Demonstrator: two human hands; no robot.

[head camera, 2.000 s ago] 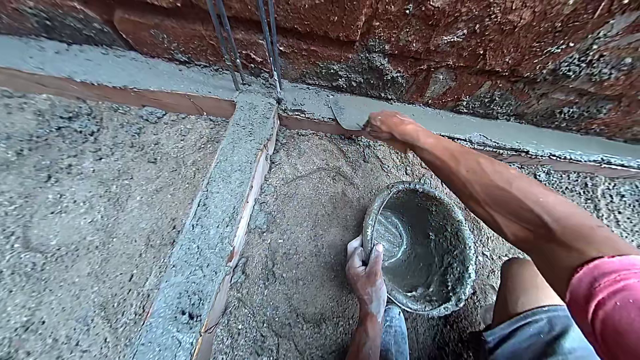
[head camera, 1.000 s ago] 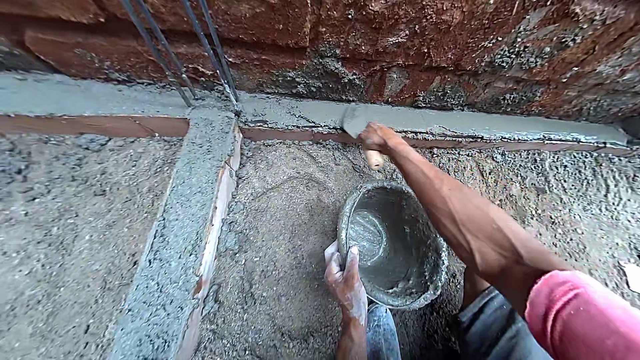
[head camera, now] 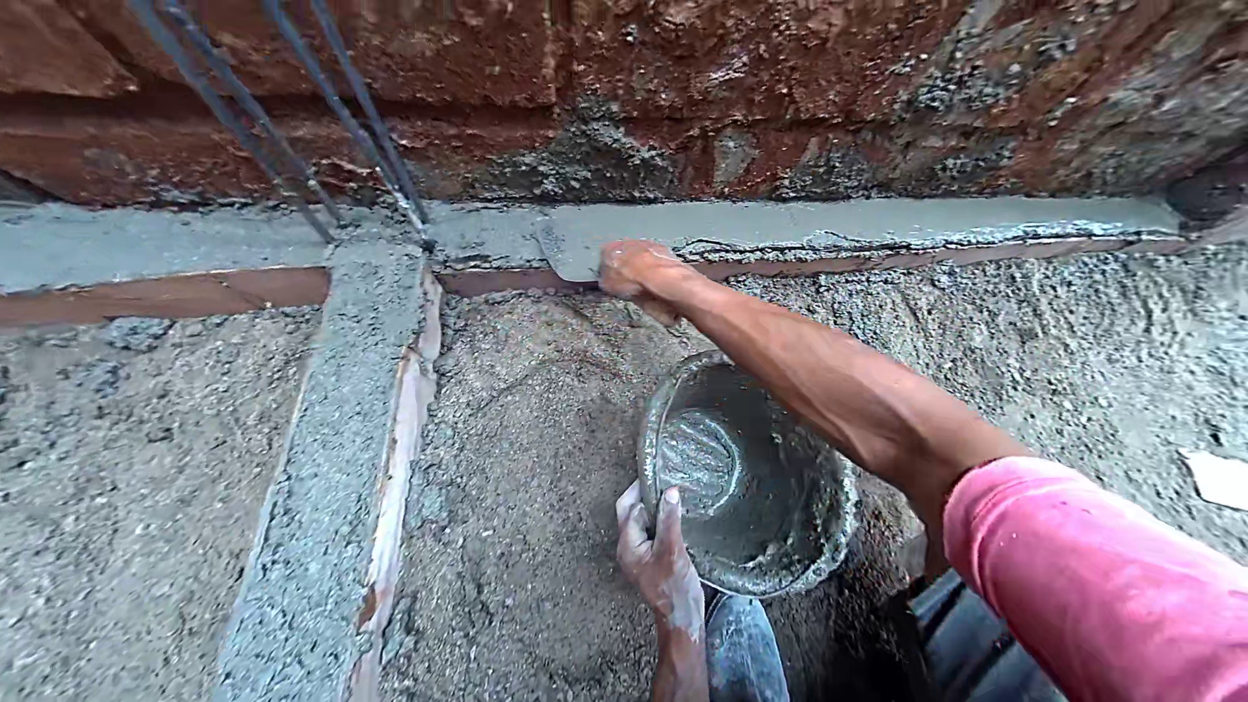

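Note:
My right hand [head camera: 639,276] grips a trowel, its grey metal blade [head camera: 570,244] lying flat on the wet concrete strip [head camera: 829,222] along the foot of the wall. The handle is mostly hidden by the fist. My left hand [head camera: 663,561] holds the near left rim of a round, mortar-smeared basin [head camera: 795,478], thumb over the edge. A thin layer of wet mortar coats the inside of the basin. Right of the blade the strip looks smooth; a rougher patch lies between the blade and the steel bars.
Steel reinforcing bars [head camera: 361,117] rise at the junction with a rough concrete strip [head camera: 336,439] edged by a board [head camera: 405,439]. A red masonry wall [head camera: 468,58] runs behind. Gravelly soil [head camera: 526,468] lies on both sides. A pale flat piece [head camera: 1219,480] rests at the far right.
The trowel has changed its angle on the strip, and its handle, visible a second ago, is now mostly covered by my right hand. My left hand keeps hold of the basin. The view has shifted rightward.

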